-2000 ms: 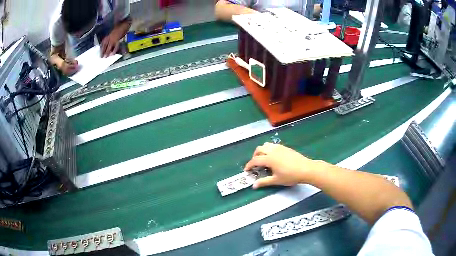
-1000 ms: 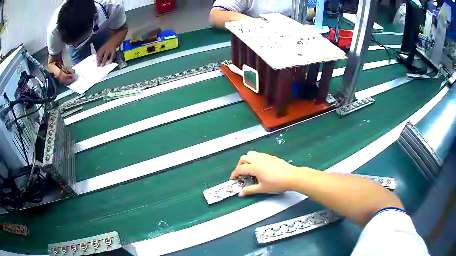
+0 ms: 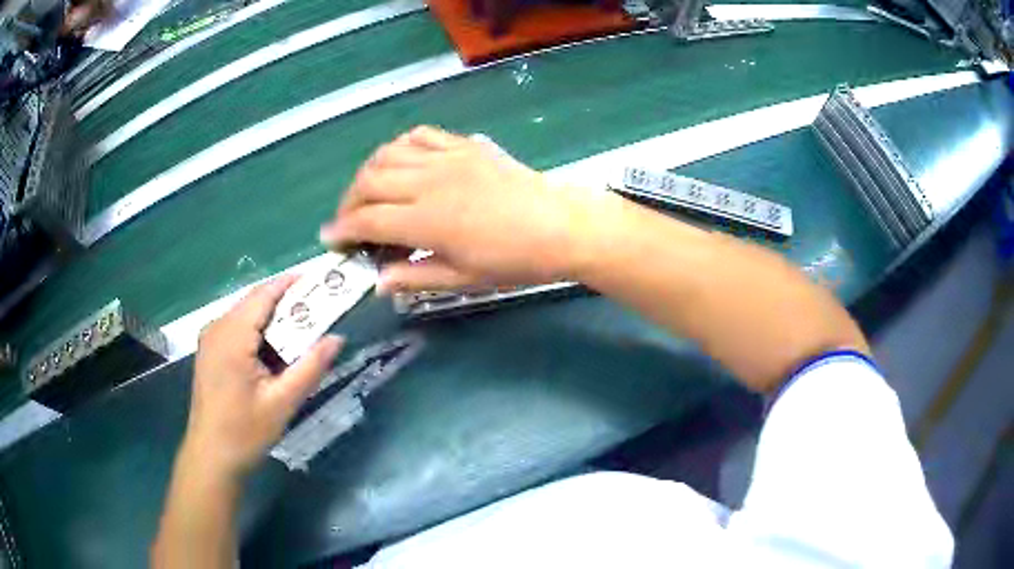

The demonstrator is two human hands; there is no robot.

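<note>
A pale strip (image 3: 315, 308) with ringed shapes is held between both hands above the bench's front edge. My left hand (image 3: 247, 361) grips its lower left end. My right hand (image 3: 417, 211) closes over its upper right end and hides it. Another pale strip (image 3: 489, 300) lies on the bench under my right hand, partly covered. A perforated strip (image 3: 708, 201) with groups of dark holes lies to the right, behind my right forearm.
A stack of parts with contacts (image 3: 95, 353) stands at left. A stack of cover strips (image 3: 873, 167) stands at right. The red-orange base (image 3: 534, 31) is at the far side, near a short strip (image 3: 728, 29). A worn tape patch (image 3: 322, 428) is on the bench.
The view has tilted down towards the bench edge. My right hand has brought the strip from the conveyor towards me. My left hand has come into view and taken hold of its other end.
</note>
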